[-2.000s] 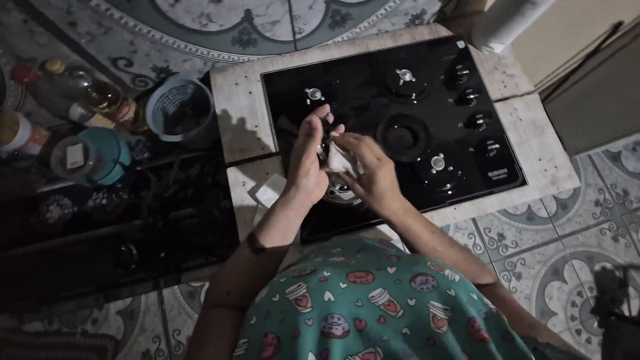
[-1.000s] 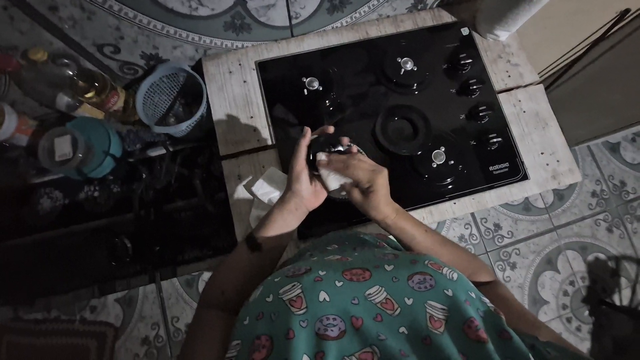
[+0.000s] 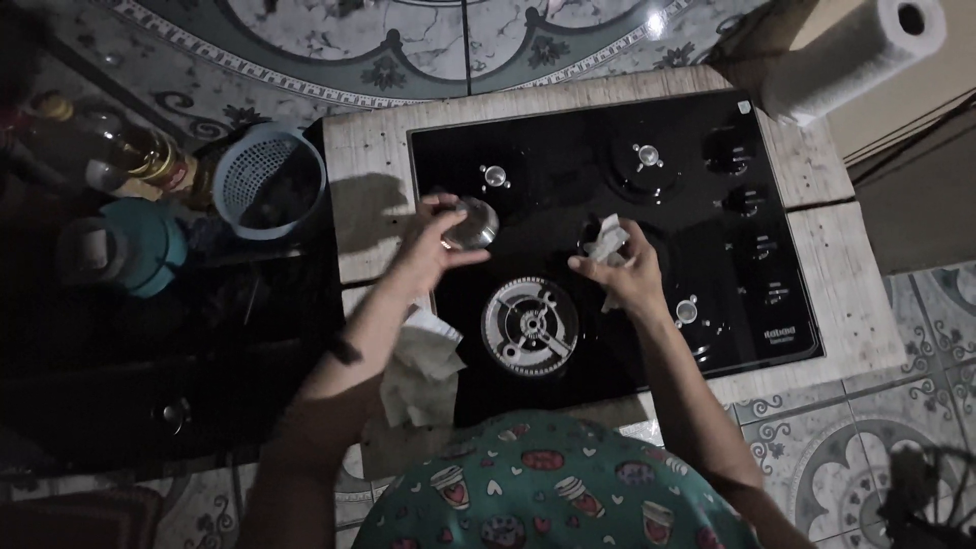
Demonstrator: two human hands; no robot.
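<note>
Over the left side of the black glass cooktop [image 3: 549, 221], my left hand [image 3: 435, 248] grips a round, shiny metal burner part [image 3: 471, 224]. My right hand [image 3: 629, 267] is apart from it, near the cooktop's middle, with a crumpled white paper towel [image 3: 608, 242] between thumb and fingers; something dark shows behind the paper, too hidden to name. Between and below the hands lies a round burner base [image 3: 531, 326] with its metal top exposed. Another paper towel [image 3: 423, 366] lies at the cooktop's lower left edge, beside my left forearm.
Smaller burners [image 3: 495, 177] [image 3: 647, 157] [image 3: 686, 311] and a column of knobs [image 3: 749, 201] are on the cooktop. A paper towel roll [image 3: 854, 61] stands at the upper right. A light blue perforated basket [image 3: 269, 183], a teal container [image 3: 145, 248] and bottles [image 3: 145, 156] are at the left.
My hands, together over the lower left burner before, have moved apart. The round metal part is now in my left hand and the paper in my right, and the burner base shows between them.
</note>
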